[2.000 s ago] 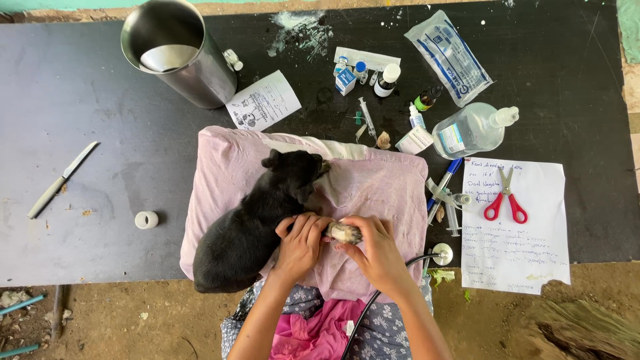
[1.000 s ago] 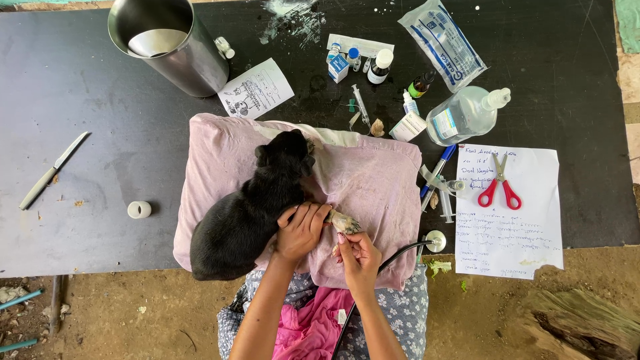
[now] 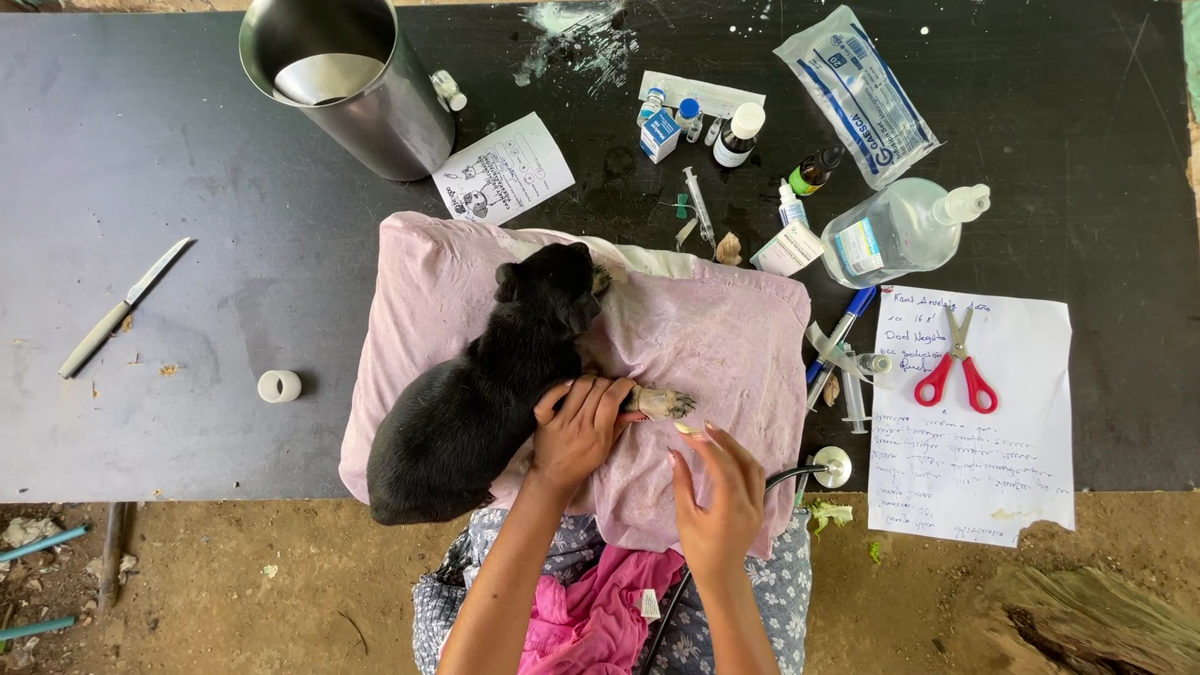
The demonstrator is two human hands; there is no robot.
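A small black puppy (image 3: 469, 403) lies on a pink cloth-covered cushion (image 3: 722, 328), its head toward the far side. My left hand (image 3: 579, 427) is closed around the upper part of one of its legs, and the tan paw (image 3: 664, 403) sticks out to the right of my fingers. Just below and right of that paw is my right hand (image 3: 720, 483), its fingers apart and nothing seen in them. A stethoscope's chest piece (image 3: 832, 467) lies to the right of the cushion, its black tube running down behind my right wrist.
Around the cushion stand a steel container (image 3: 375, 112), medicine bottles (image 3: 739, 136), a syringe (image 3: 698, 206), a clear pump bottle (image 3: 895, 234) and a packaged infusion set (image 3: 858, 98). Red-handled scissors (image 3: 956, 370) rest on a handwritten sheet (image 3: 975, 469). A knife (image 3: 127, 307) and a white roll (image 3: 279, 385) lie left.
My right hand has come away from the puppy's paw, which it touched in both earlier frames. My left hand stays on the leg.
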